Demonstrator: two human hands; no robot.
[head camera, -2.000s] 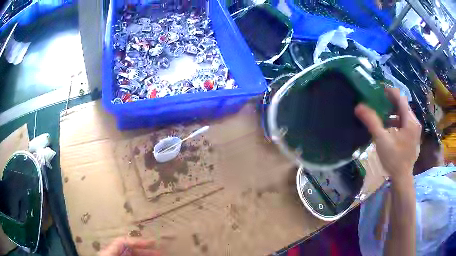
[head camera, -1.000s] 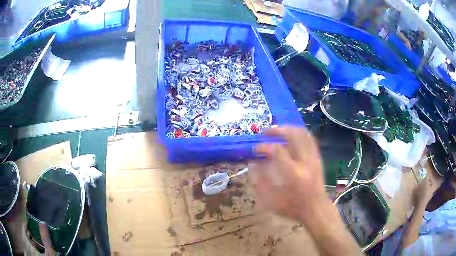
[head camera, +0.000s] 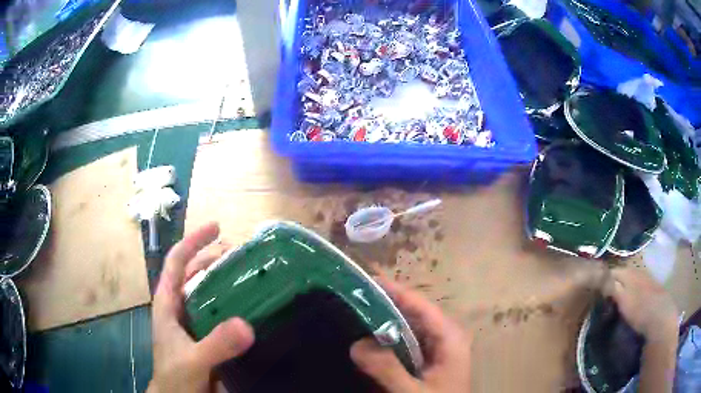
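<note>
A glossy green housing with a pale rim and a dark recessed area is held tilted over the front of the cardboard. My left hand grips its left side, thumb on the green face. My right hand grips its right side, thumb near a small silver piece at the edge. The undersides of both hands' grips are hidden. A white plastic cup with a pale stick resting in it stands on stained cardboard behind the housing.
A blue bin of silver and red trim pieces stands behind the cup. A white-wrapped tool lies left, beside a smaller cardboard. Housings stand at the left edge and back right. Another person's hand is on a housing at right.
The housing from the left cardboard is now in both my hands in front. My right hand has come down from the bin's front edge. The view has shifted left.
</note>
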